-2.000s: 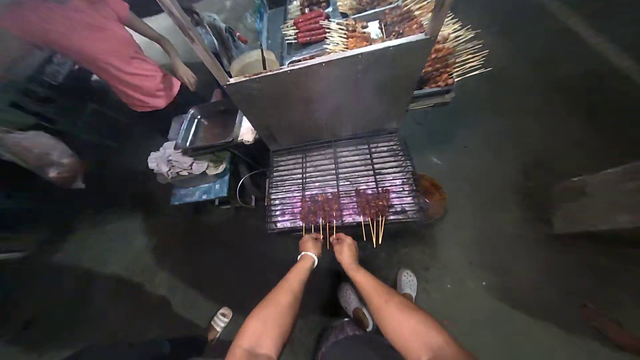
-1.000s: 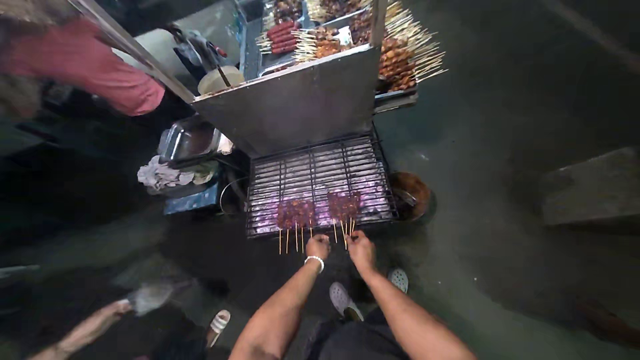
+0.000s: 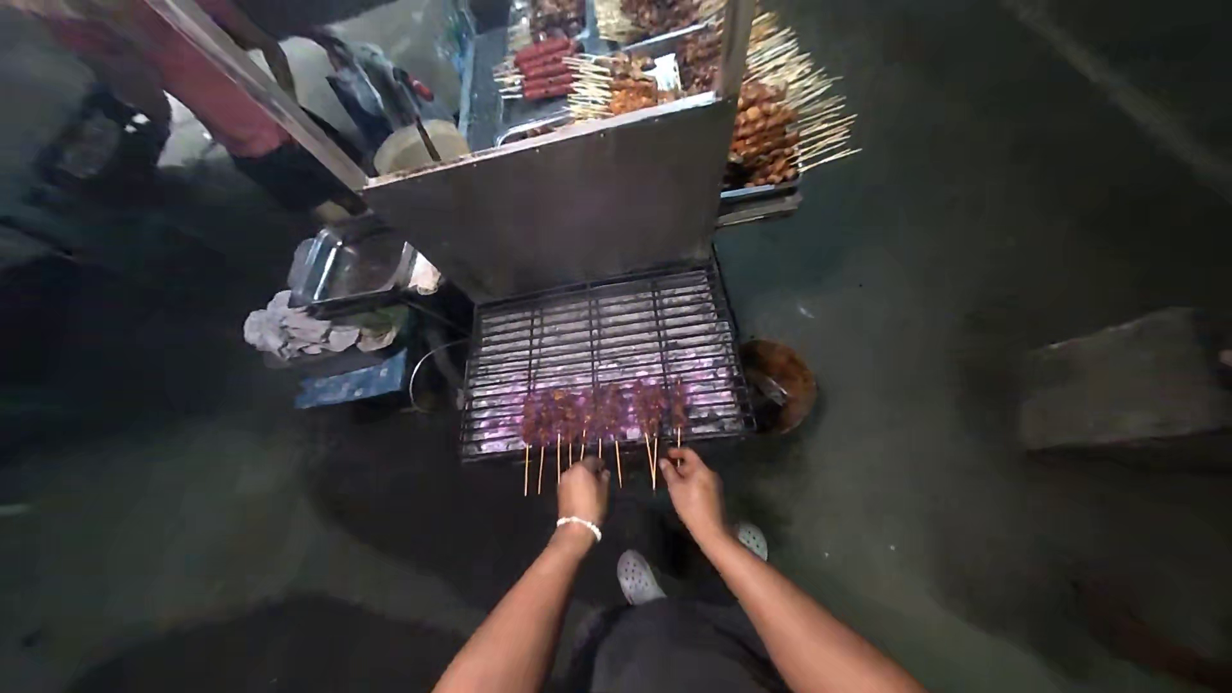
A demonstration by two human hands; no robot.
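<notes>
Several meat skewers [image 3: 602, 414] lie side by side across the near edge of a charcoal grill grate [image 3: 597, 337], their bare stick ends pointing toward me. My left hand [image 3: 583, 489], with a white beaded bracelet on its wrist, is at the stick ends near the middle of the row; the fingertips are dark and blurred, so its hold cannot be told. The fingers of my right hand [image 3: 691, 481] are closed on the stick of the rightmost skewer [image 3: 679, 419]. Glowing coals show under the meat.
A metal panel [image 3: 568, 202] rises behind the grate, with trays of skewers [image 3: 770, 135] and red sausages [image 3: 547, 67] beyond it. A round brown container [image 3: 782, 385] stands right of the grill. To the left are a metal pan [image 3: 361, 269] and crumpled cloth [image 3: 308, 327]. A person in pink [image 3: 231, 87] is at upper left.
The skewers, in two groups before, now lie spread in a nearly continuous row. The other person's arm at lower left is out of view.
</notes>
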